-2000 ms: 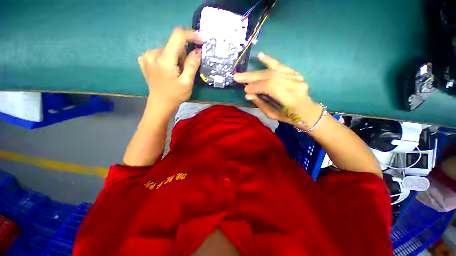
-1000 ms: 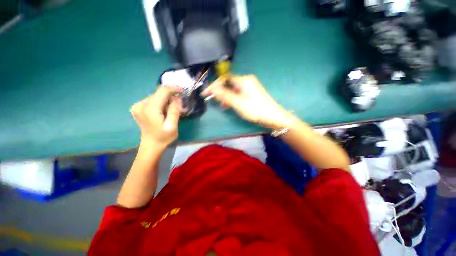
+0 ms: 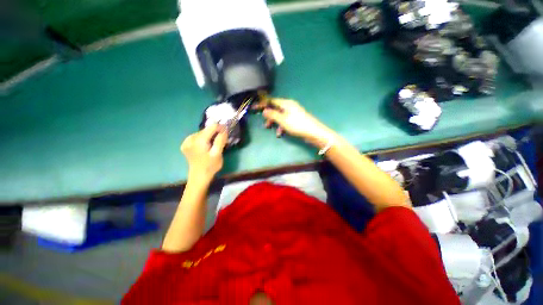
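A camera module (image 3: 220, 113) with a bright board face lies on the green bench in front of me. Thin wires (image 3: 242, 109) run from it toward the open end of the white-and-black camera housing (image 3: 229, 16). My left hand (image 3: 205, 148) grips the module's near left side with thumb and fingers. My right hand (image 3: 292, 119) is at the wires, just right of the module, fingers bent around a small dark tool with a yellow end (image 3: 262, 100), seen blurred. The wire plugs are too small and blurred to tell.
Spare camera modules (image 3: 437, 50) are heaped at the back right, with one single module (image 3: 419, 108) nearer the front edge. A crate of white-and-black housings (image 3: 470, 202) is below the bench at right. A green strip (image 3: 113, 18) runs behind the bench at the far left.
The view has shifted, so the whole housing, the spare modules and the green strip now show. My right hand has turned from the module's near end to the wires by the housing.
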